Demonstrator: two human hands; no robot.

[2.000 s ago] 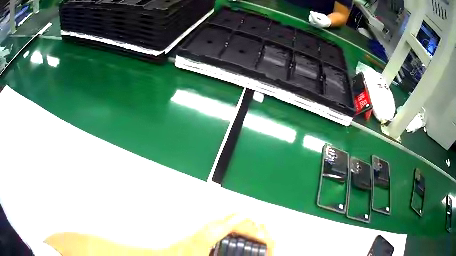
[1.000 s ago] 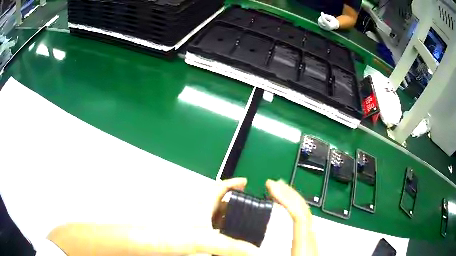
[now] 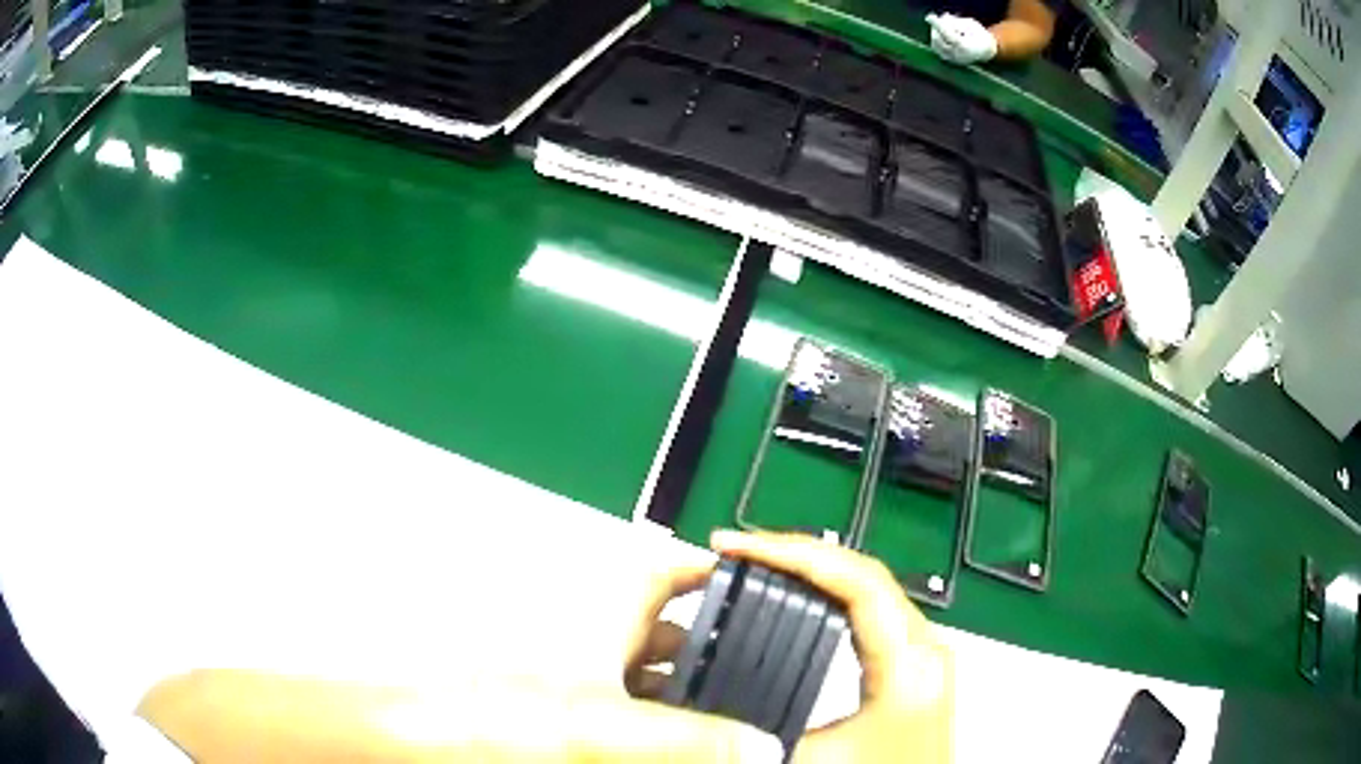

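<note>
A stack of black phone middle frames (image 3: pixel 758 651) stands on edge, like parallel ribs, at the bottom centre. My left hand (image 3: pixel 664 634) is around its left side and underside, its forearm coming in from the lower left. My right hand (image 3: pixel 888 642) is at its right side, with fingers across the top edge; the lower part is cut off by the picture's edge. Three middle frames (image 3: pixel 1009 493) lie flat side by side on the green surface (image 3: pixel 373 329), the lower ends of the left ones near my right hand. Another frame (image 3: pixel 1179 530) lies apart to the right.
A black tray (image 3: pixel 836 142) and a black tray stack (image 3: pixel 373 60) stand at the back. A divider strip (image 3: pixel 702 396) crosses the green. A dark phone-like slab (image 3: pixel 1145 733) lies at the lower right. A red packet (image 3: pixel 1094 273) is beside the tray. A white-gloved hand (image 3: pixel 963 38) is opposite.
The frames on the green surface have shifted left, closer to the divider. My right hand has come into view and moved from beside the stack onto it. The stack is now tilted differently.
</note>
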